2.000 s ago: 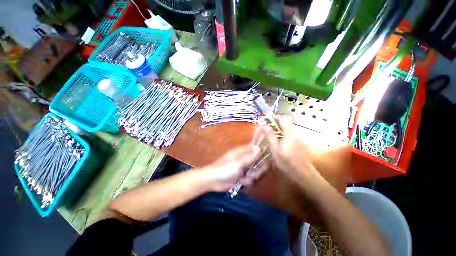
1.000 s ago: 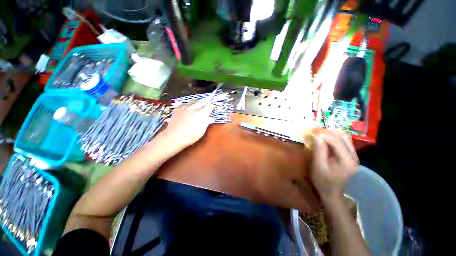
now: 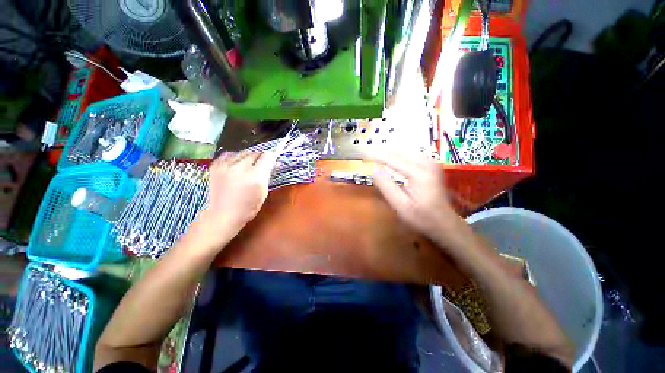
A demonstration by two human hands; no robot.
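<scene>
My left hand lies over the left part of the smaller whitish cable pile; a few cables rise past its fingertips, and its grip is unclear. My right hand is at the right end of a narrow grey metal bar; its fingers are blurred, and what they hold cannot be told. The bar lies on the reddish-brown board, in front of the perforated plate. A larger grey cable pile with gold ends lies left of my left hand.
The green press stands behind the plate. A black lamp head hangs over the red-orange box. A pale bucket with gold parts is at lower right. Turquoise baskets and bottles are at left.
The view has shifted. My hands have parted since the earliest frame; my left hand went to the small cable pile. My right hand has moved in from the right to the bar's end.
</scene>
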